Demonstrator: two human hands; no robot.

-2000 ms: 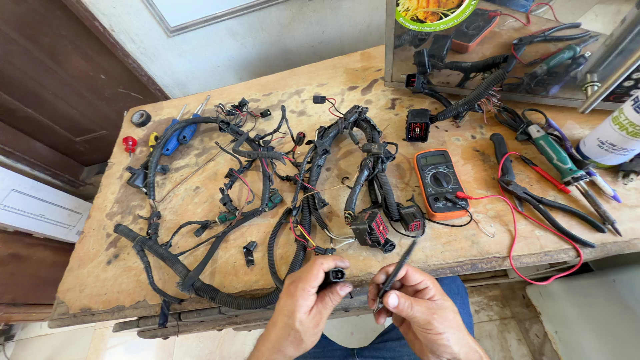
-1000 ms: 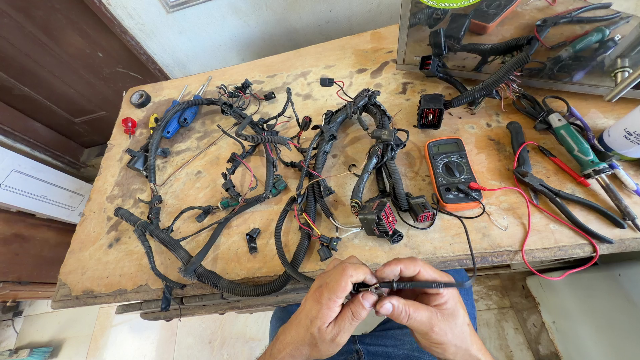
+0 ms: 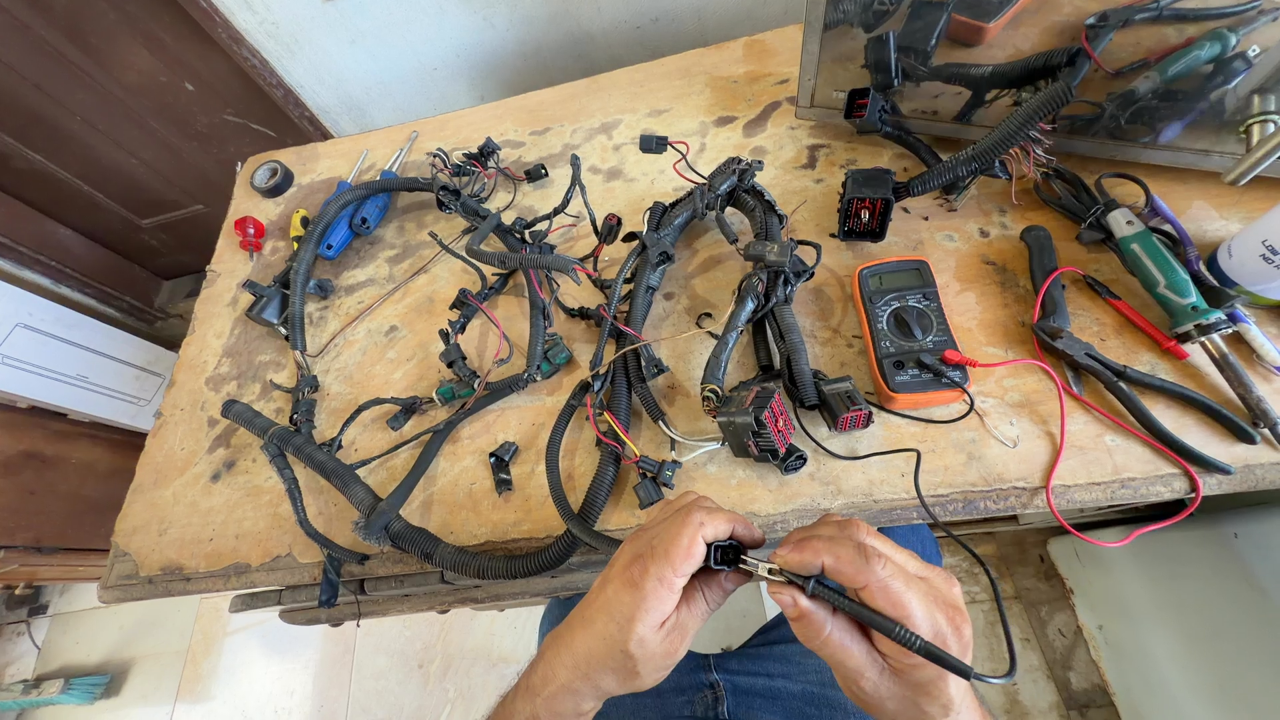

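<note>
Near the bench's front edge, my left hand (image 3: pixel 660 590) holds a small black wire connector (image 3: pixel 724 555), its open end turned toward my right hand. My right hand (image 3: pixel 870 600) grips a black test probe (image 3: pixel 880 618). A small metal clip or terminal (image 3: pixel 760 567) lies between the probe's end and the connector; whether it enters the connector is hard to tell. The probe's black lead runs to an orange digital multimeter (image 3: pixel 908 325). Behind my hands lies a wiring harness (image 3: pixel 440 550) in black corrugated conduit, with a large multi-pin connector (image 3: pixel 762 425).
Pliers (image 3: pixel 1090 350), a red probe (image 3: pixel 1135 315) and a green-handled soldering iron (image 3: pixel 1160 265) lie at the right. Blue screwdrivers (image 3: pixel 345 220), a red-handled tool (image 3: pixel 249 235) and a black tape roll (image 3: pixel 271 178) sit at the back left. A reflective metal-framed case (image 3: pixel 1000 110) stands at the back right.
My hands were apart two seconds ago and have come together, bringing the probe to the connector. The metal clip now shows between them. The view has shifted slightly.
</note>
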